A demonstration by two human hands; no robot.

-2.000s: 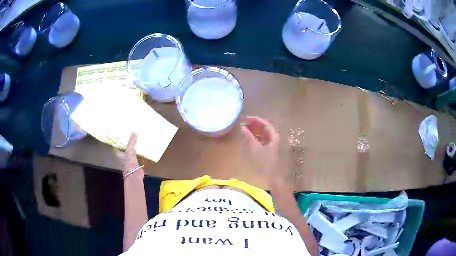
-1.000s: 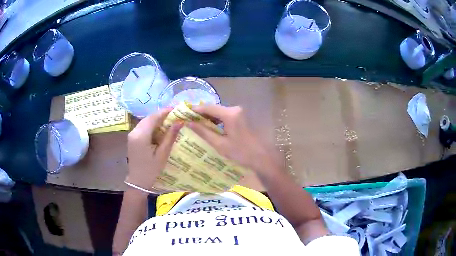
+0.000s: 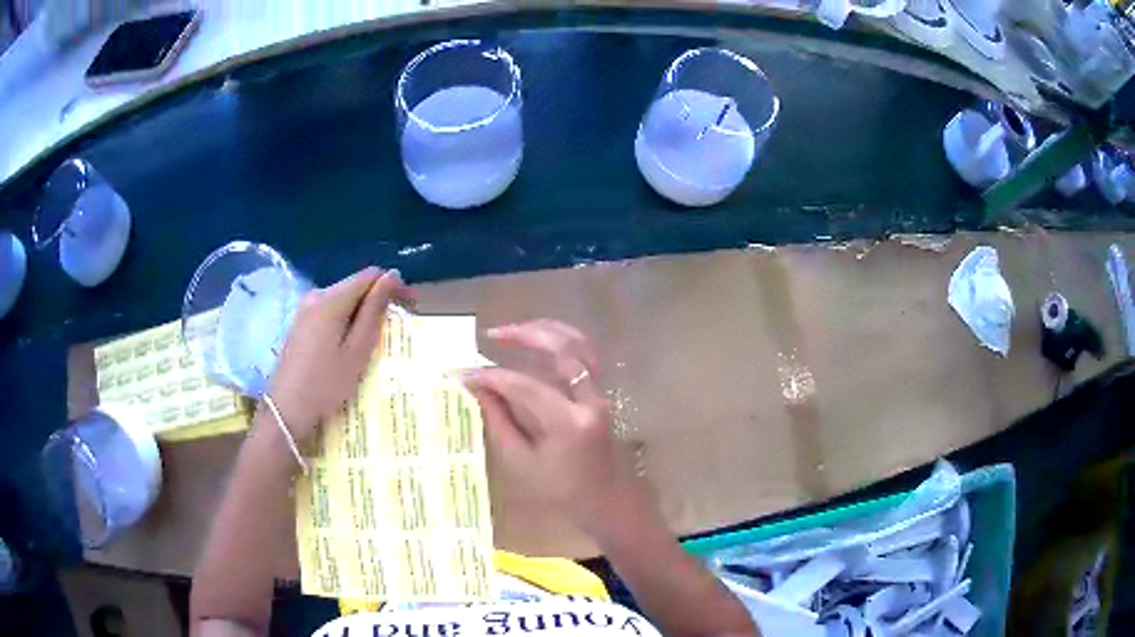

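Note:
A yellow label sheet [image 3: 398, 485] with rows of small dark print hangs flat in front of me. My left hand [image 3: 330, 336] grips its upper left edge. My right hand [image 3: 541, 404] is at the sheet's upper right edge, with finger and thumb at a small white piece [image 3: 473, 360]; whether that piece is a separate label is unclear. A clear cup-shaped housing [image 3: 255, 326] with a milky lower half stands beside my left hand, partly hidden by it. A second housing [image 3: 115, 467] lies tilted at the left end of the cardboard. More label sheets [image 3: 168, 380] lie stacked between them.
Housings stand on the dark green belt [image 3: 461, 143] beyond the brown cardboard [image 3: 709, 373]. A crumpled white cloth [image 3: 983, 300] and a dark roll [image 3: 1058, 326] lie at right. A teal bin [image 3: 993, 535] of white plastic parts sits lower right. A phone [image 3: 142, 47] lies on the shelf.
The sheet, curled between both hands a second ago, is now flat and upright. The hands have spread apart. The view has shifted, showing the phone. The housing previously behind my hands is no longer visible.

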